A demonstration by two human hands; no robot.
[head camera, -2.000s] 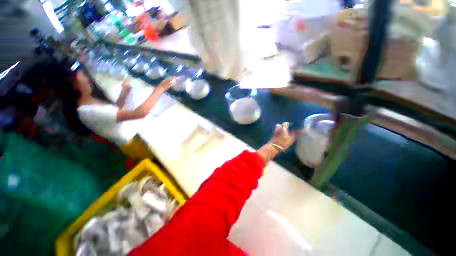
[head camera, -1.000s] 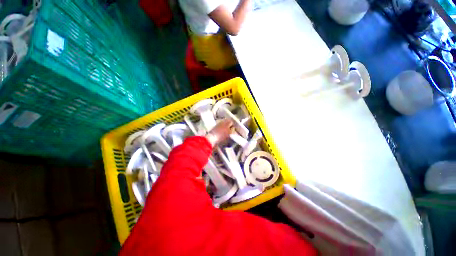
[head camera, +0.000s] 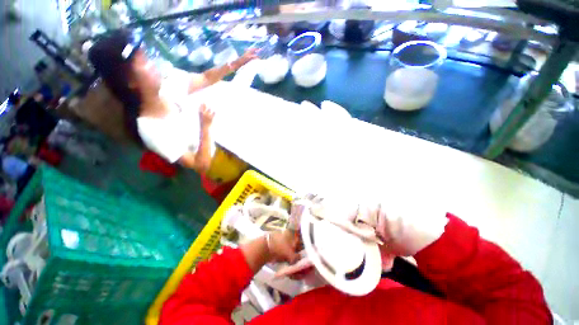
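A white moulded part (head camera: 339, 254) with a round slotted disc is held up in front of my body, tilted, beside the yellow crate. My left hand (head camera: 284, 246) grips it from the left, its fingers partly behind the disc. My right hand (head camera: 379, 225) is at its right side, mostly hidden under a pale wiping cloth (head camera: 416, 228) that reaches back over the wrist and touches the part. The yellow crate (head camera: 219, 236) below my left arm holds more white parts. On the bench (head camera: 317, 152), pale disc edges show near the belt.
Green crates (head camera: 108, 235) with white parts stand at the lower left. A co-worker (head camera: 168, 114) sits at the bench on the left. Clear-topped jar units (head camera: 411, 79) stand on the dark green belt (head camera: 355, 79). A green frame post (head camera: 530, 101) rises at the right.
My left hand has come out of the yellow crate and now holds a white part. The cloth has moved from the bench edge to the part with my right hand. The view has tilted up.
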